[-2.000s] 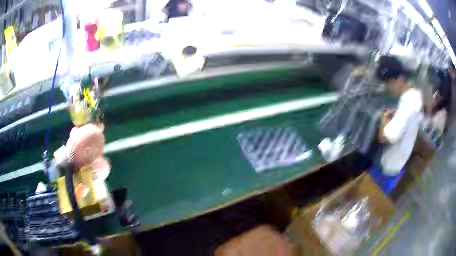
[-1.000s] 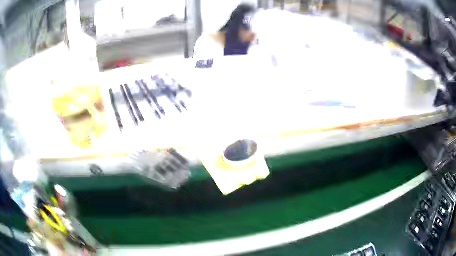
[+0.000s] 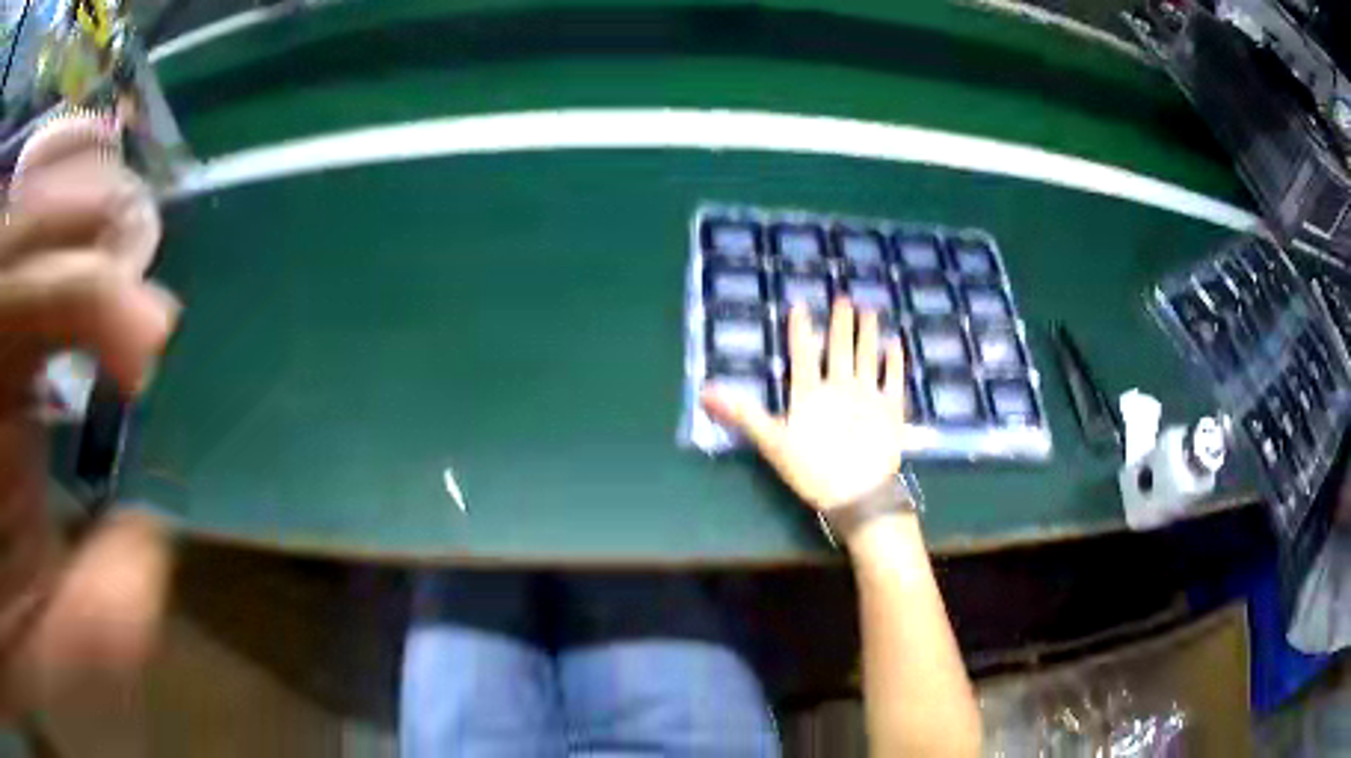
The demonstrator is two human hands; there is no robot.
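A clear lens tray (image 3: 714, 333) with rows of small square black-framed screen lenses (image 3: 931, 299) lies on the green bench (image 3: 400, 356). My right hand (image 3: 845, 422) is bare and spread open over the tray's lower middle, hiding some pockets. No held thing shows in it. My left hand (image 3: 74, 385) is large, blurred and cut off by the left edge, close to the camera. Its fingers are apart; whether it holds anything cannot be told.
Slim dark tools (image 3: 1086, 385) and a white dispenser (image 3: 1173, 471) lie right of the tray. Phone trays (image 3: 1259, 356) stand at the far right. A pink fan (image 3: 89, 193) is at the left. A carton (image 3: 1185, 681) with crinkled film is below. A small pale piece (image 3: 455, 490) lies on the bench.
The view has swung down from the far white table to the bench. Both my hands have come into view, the right one over the lens tray.
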